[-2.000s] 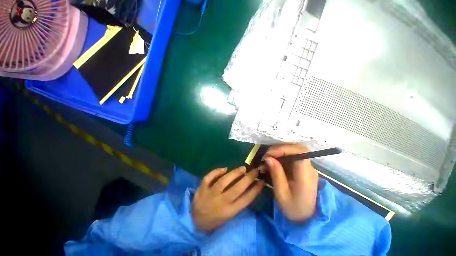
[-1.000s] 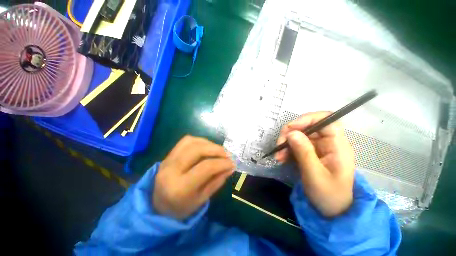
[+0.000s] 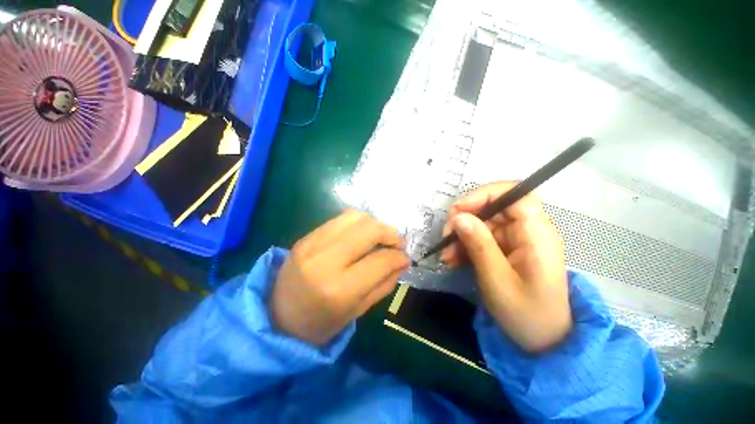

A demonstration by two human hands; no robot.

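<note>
The silver laptop bottom cover (image 3: 613, 157) lies on shiny bubble wrap (image 3: 377, 178) at the right. My right hand (image 3: 517, 265) holds the dark tweezers (image 3: 538, 180) like a pen, tip down at the cover's near left corner. My left hand (image 3: 339, 273) is beside that corner, its fingertips close together at the tweezer tip. A tiny dark bit shows at the tip; whether my left fingers pinch it, I cannot tell. The black liner sheet with pale yellow borders (image 3: 439, 323) lies on the bench just below the cover, partly hidden by my right hand and sleeve.
A blue bin (image 3: 269, 141) stands at the left with black and yellow liner sheets (image 3: 194, 170) and a patterned black packet (image 3: 199, 83) in it. A pink fan (image 3: 62, 103) is at the bin's left. A blue wrist strap (image 3: 305, 56) hangs by its edge.
Both hands moved from the liner sheet up to the cover's near left corner. In the last second my left hand came right to the tweezer tip. The view shifted, showing more of the bin.
</note>
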